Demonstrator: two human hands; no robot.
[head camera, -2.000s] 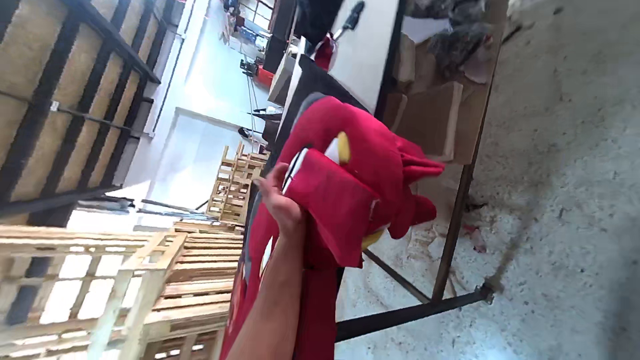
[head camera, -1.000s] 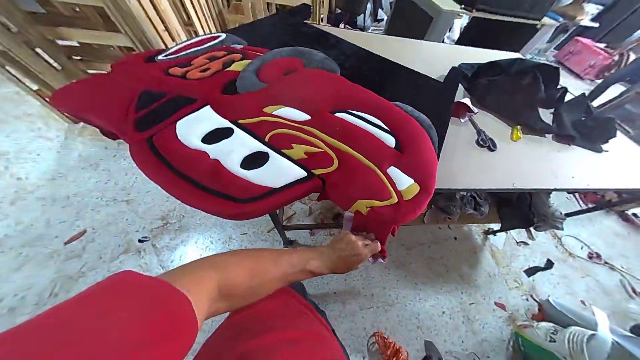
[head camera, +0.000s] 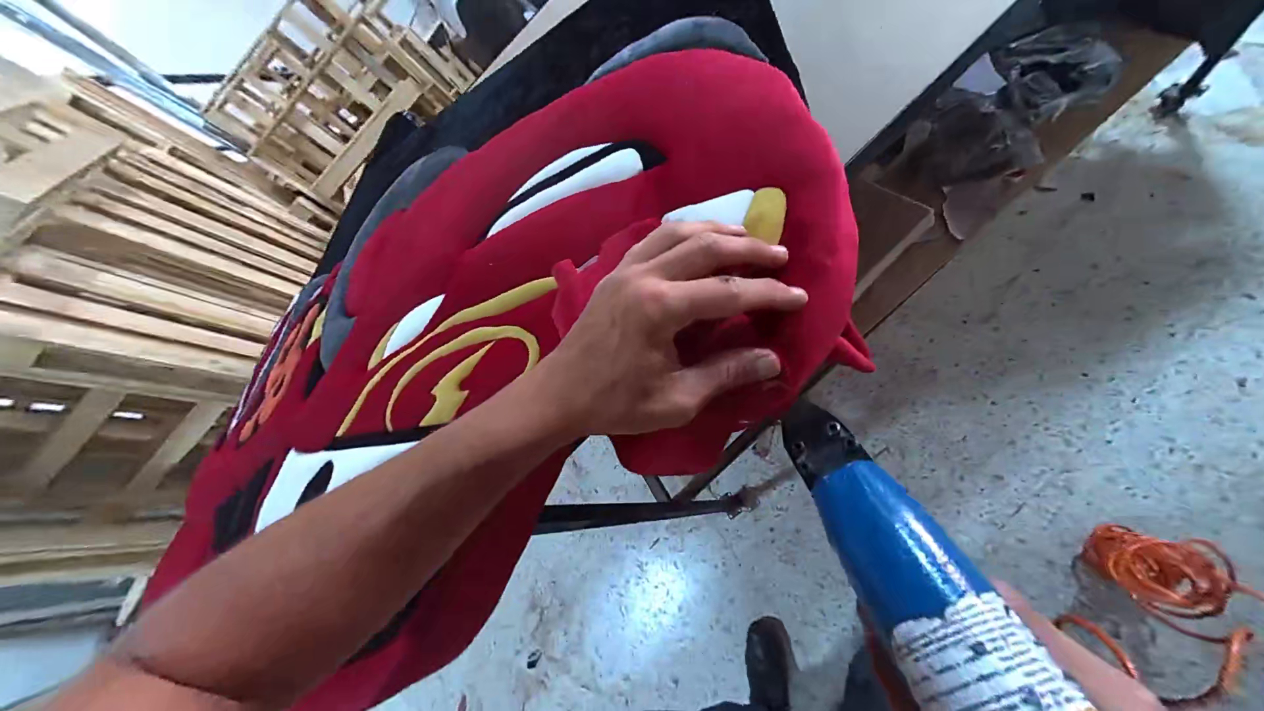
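Note:
A large red plush car cushion (head camera: 681, 118) has white, yellow, black and grey appliqué parts. My left hand (head camera: 671, 326) lies across its rounded end, fingers curled over bunched red fabric (head camera: 681, 449) at the edge. From the lower right, a blue cylindrical tool (head camera: 889, 533) with a black end fitting and a white printed wrap points up at that edge. Partly hidden behind it, my right hand (head camera: 1062, 642) grips its lower part. Whether the tool's tip touches the fabric cannot be told.
The cushion lies over a black-covered table edge (head camera: 538, 49) beside a pale tabletop (head camera: 879, 49). Below is a shelf with crumpled dark plastic (head camera: 1057, 74). Wooden pallets (head camera: 148, 257) stand at left. A coiled orange cord (head camera: 1160, 573) lies on the concrete floor at right.
The blue tool, not visible in either earlier frame, is now in my right hand. My left hand remains at the cushion's end. The view has swung strongly.

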